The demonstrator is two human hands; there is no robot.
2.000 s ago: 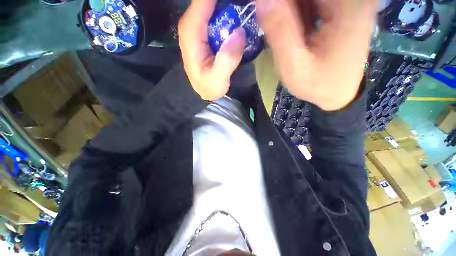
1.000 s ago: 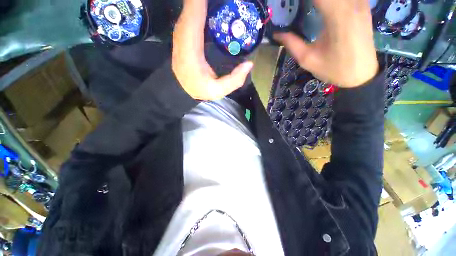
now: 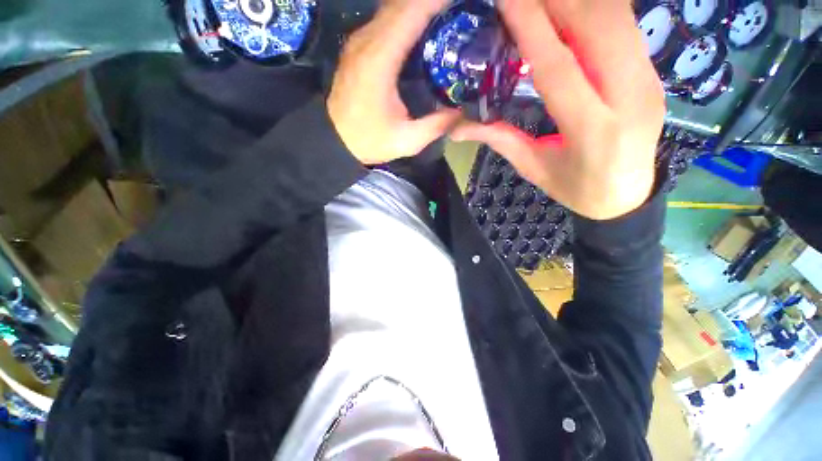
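Observation:
My left hand (image 3: 383, 90) curls around the left side of a black round LED lamp unit (image 3: 460, 58) with a lit blue circuit board, at the top centre. My right hand (image 3: 586, 117) is on the unit's right side, its thumb tip near my left thumb tip. A red glow shows between the unit and my right fingers. Whether my right hand holds a separate part there is blurred and partly hidden. Another open unit (image 3: 261, 27) with a blue-white board lies on the bench at the upper left.
Several pale back covers (image 3: 698, 58) with dark rims lie at the upper right of the bench mat (image 3: 108, 27). A black parts tray (image 3: 518, 212) is below my right hand. Cartons (image 3: 689, 338) stand on the floor at right, with another carton (image 3: 81, 234) at left.
My right hand has come in from the right to the lamp unit, which is now tilted. The red light has moved with my right hand from over the tray to the unit. The view has shifted.

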